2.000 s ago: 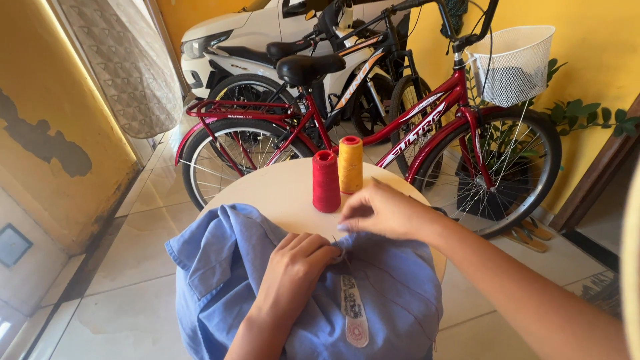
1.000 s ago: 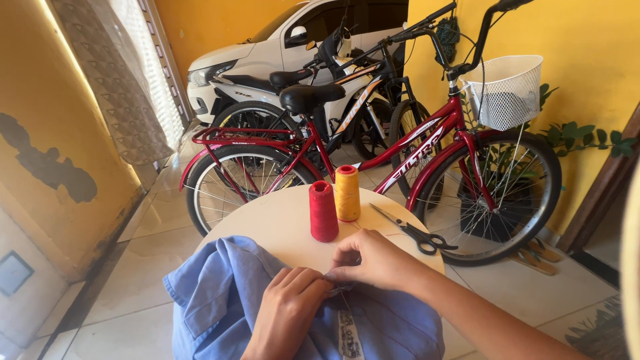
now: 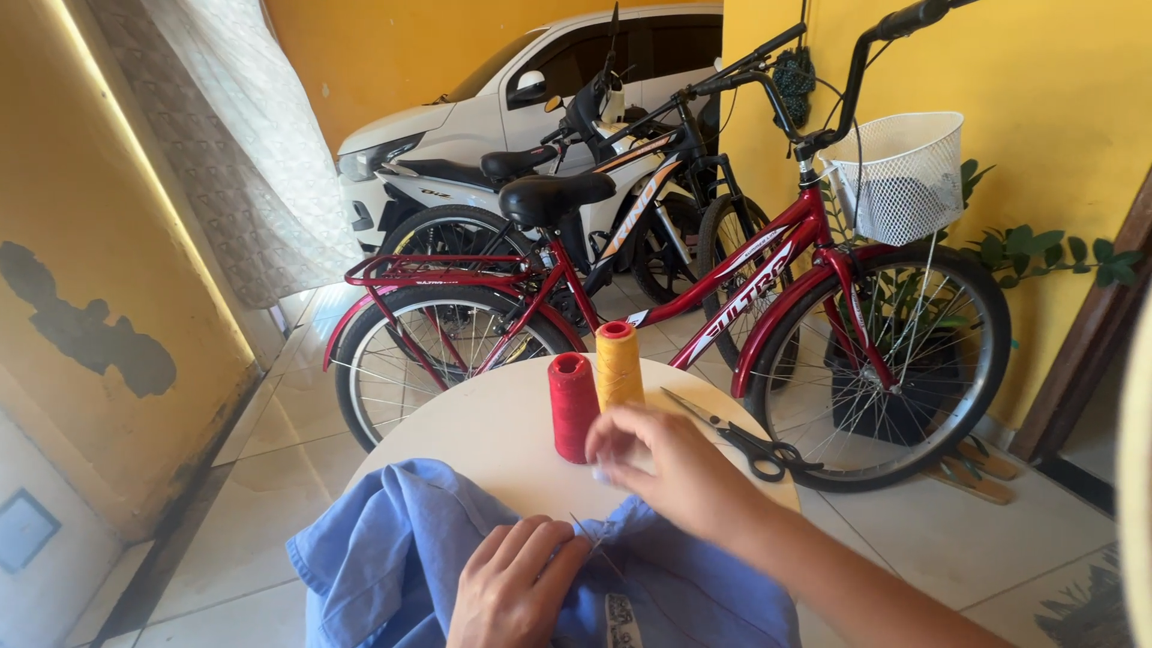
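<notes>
Blue cloth, seemingly a garment, drapes over the near part of a round table. My left hand holds a fold of it, and a needle with dark thread sticks up beside its fingertips. Above the cloth, right of the needle, my right hand is raised with curled fingers; whether it pinches thread cannot be told. A red thread cone and a yellow thread cone stand upright behind it. Black-handled scissors lie partly spread at the table's right. An embroidered strip shows on the cloth.
Close behind the table stands a red bicycle with a white basket. Beyond it are another bicycle, a motorcycle and a white car. A potted plant is at right, a curtain at left.
My right hand was at the cloth beside my left fingers; it has lifted away to the right. My left hand stays on the cloth. The needle now shows between the hands.
</notes>
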